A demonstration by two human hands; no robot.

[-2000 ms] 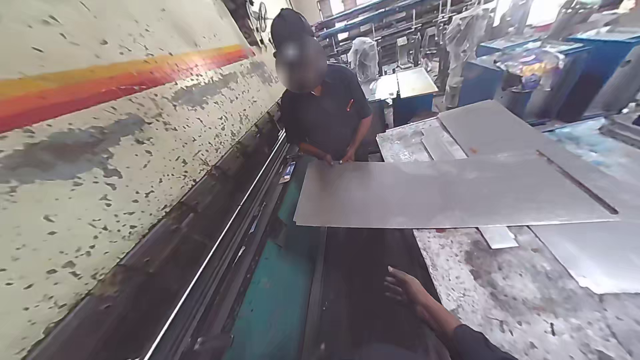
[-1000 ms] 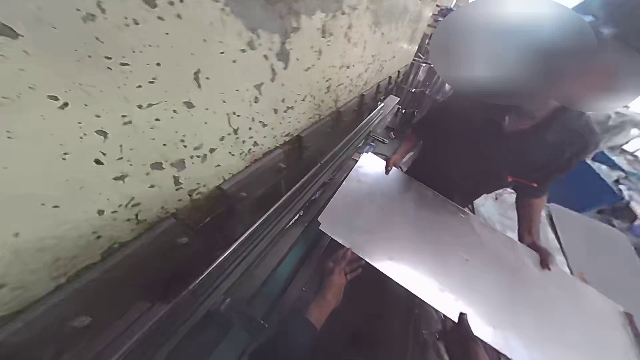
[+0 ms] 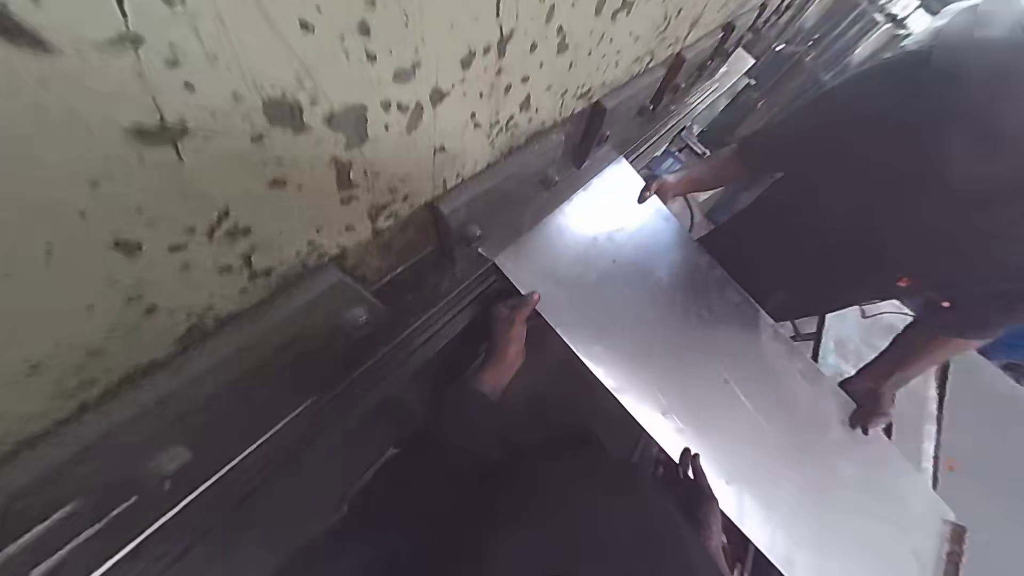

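A long flat sheet of bare metal (image 3: 688, 344) lies diagonally across the view, its far end at the slot of a large painted machine. My left hand (image 3: 509, 332) grips the sheet's near long edge close to that end, thumb on top, with the fingers partly hidden underneath. Farther down the same edge, my right hand (image 3: 704, 504) holds the sheet from below with fingertips at the rim. Opposite me, a co-worker's hands hold the other long edge, one hand (image 3: 664, 188) near the machine and the other hand (image 3: 870, 400) farther out.
The machine's cream panel (image 3: 240, 160), with chipped paint, rises at the left and top. Below it runs a dark metal beam (image 3: 512, 200) with bolts. The co-worker in dark clothing (image 3: 864, 176) stands close at the right. Another pale sheet (image 3: 984, 432) lies at the right edge.
The sheet's far end has moved in to the machine's beam. My left hand, below the edge a second ago, is now on it. The view has swung toward the machine since the earliest frame.
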